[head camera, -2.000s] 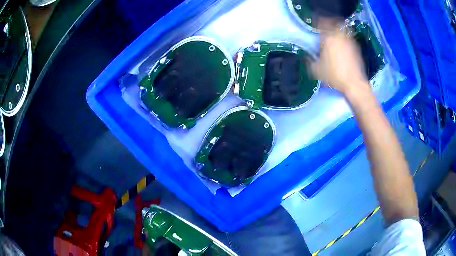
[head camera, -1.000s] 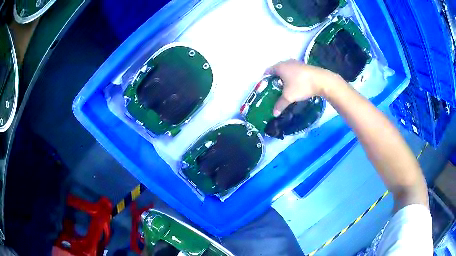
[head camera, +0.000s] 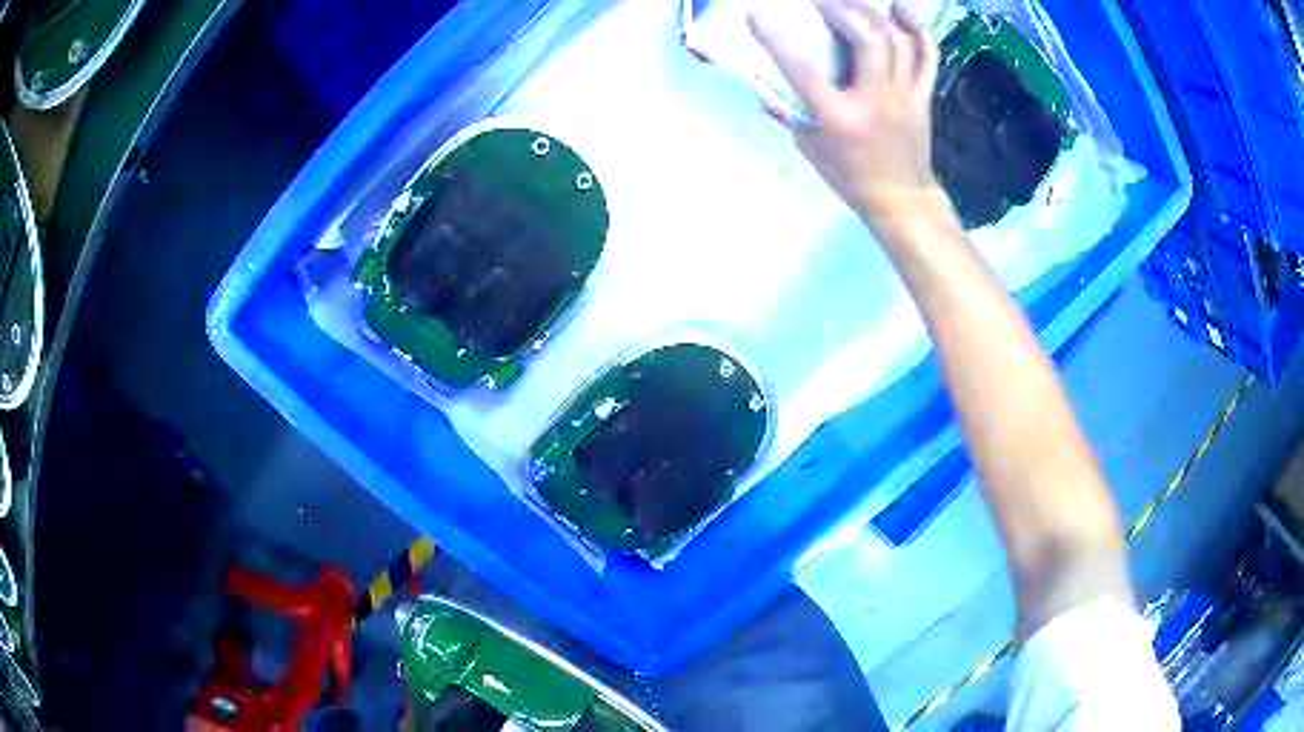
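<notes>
My right hand reaches in from the lower right, with its fingers spread over a pale-faced piece with a dark edge at the top of the crate. It appears to grip this piece, which the frame's edge cuts off. A green housing with a black recessed floor lies at the crate's left. A second green housing lies near the lower corner, and a third lies right of my hand, partly hidden by it. My left hand is not in view.
The large blue crate has a white liner. Below it are a green housing and a red stool. More housings stand along the left edge. Blue crates are at the right.
My right hand has moved up and away from the crate's lower middle. The green housing it touched there is gone from that spot. A pale-faced piece now shows under the hand at the top.
</notes>
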